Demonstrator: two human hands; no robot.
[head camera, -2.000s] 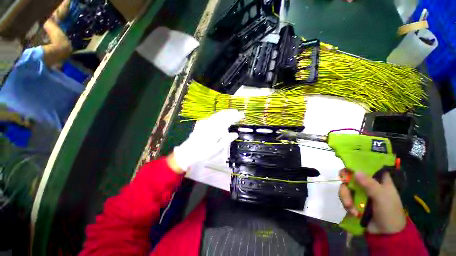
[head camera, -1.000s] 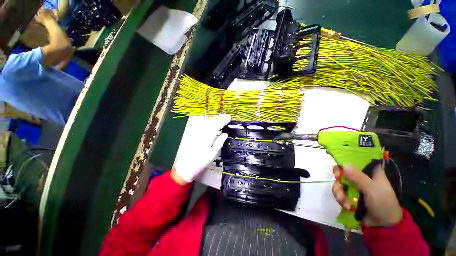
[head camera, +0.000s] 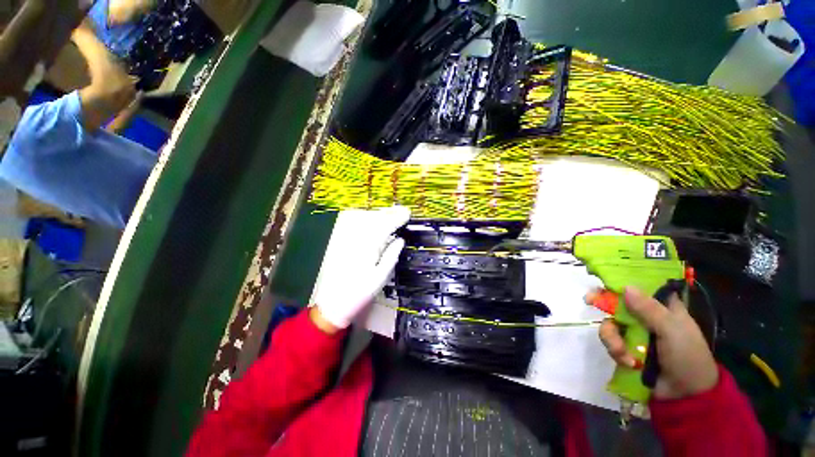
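Black plastic housings (head camera: 465, 337) lie on the white sheet (head camera: 581, 357) in front of me. A thin yellow-green wire (head camera: 487, 320) crosses the lower part and overhangs to the right; another lies along the upper part. My left hand (head camera: 359, 263), in a white glove, rests at the housing's upper left edge; whether its fingertips pinch the edge or wire is unclear. My bare right hand (head camera: 666, 344) holds the lime-green glue gun (head camera: 625, 263), its thin metal nozzle pointing left over the upper part of the housing.
A tied wire bundle (head camera: 438, 187) lies just behind the housing, a looser heap (head camera: 670, 125) at back right. Spare black housings (head camera: 465, 94) are piled behind. A black box (head camera: 715, 219) is at right. The belt's chipped rail (head camera: 286, 210) runs at left; a person in blue (head camera: 76, 152) is beyond.
The view has shifted a little. My left hand has moved slightly along the housing's left edge. A finger of my right hand has loosened from the glue gun's orange trigger.
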